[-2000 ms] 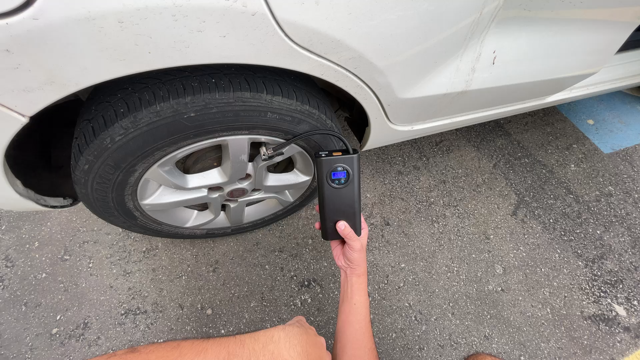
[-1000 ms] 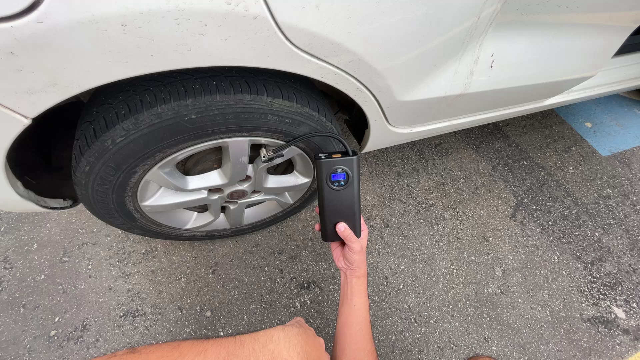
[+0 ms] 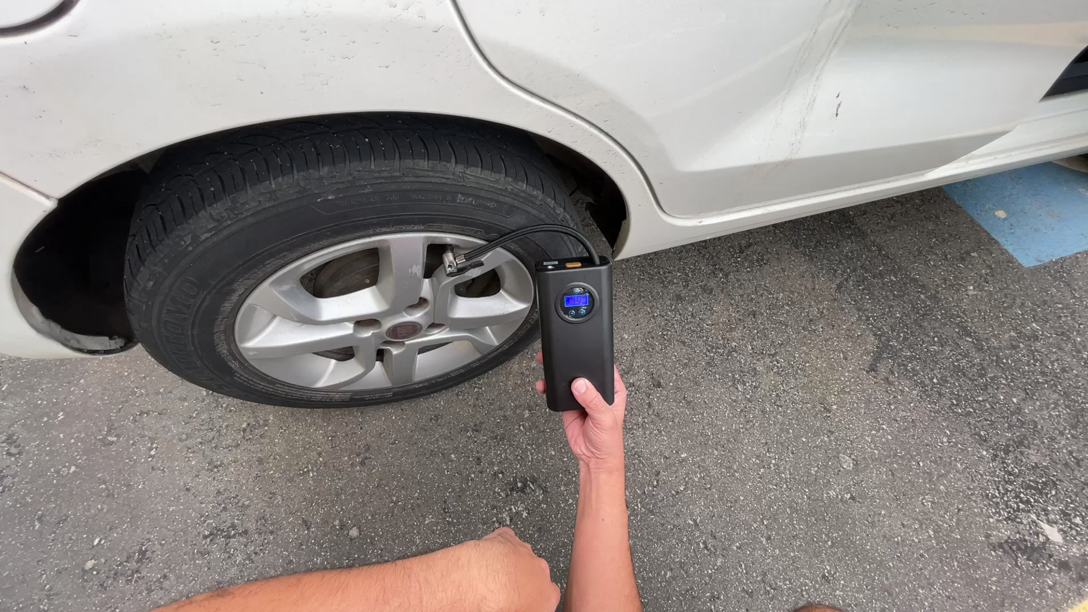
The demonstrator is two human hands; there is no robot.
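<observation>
My right hand (image 3: pixel 595 416) holds a black handheld tire inflator (image 3: pixel 578 340) upright by its lower end, thumb across the front and fingertips showing at its left side. Its round display is lit blue. From its top a black air hose (image 3: pixel 544 228) curves left to a metal chuck (image 3: pixel 455 262) at the upper part of the silver alloy wheel (image 3: pixel 387 314); the valve itself is too small to make out. The black tire (image 3: pixel 340 183) surrounds this wheel. My left hand (image 3: pixel 514 574) lies low in view, left of my right forearm, its fingers hidden; whether it holds anything cannot be seen.
The white car body (image 3: pixel 722 110) spans the upper view, with the wheel arch over the tire. Grey asphalt (image 3: pixel 807 408) lies below, with a blue painted patch (image 3: pixel 1024 212) at the right. A bit of skin shows at the bottom edge, right of my right forearm.
</observation>
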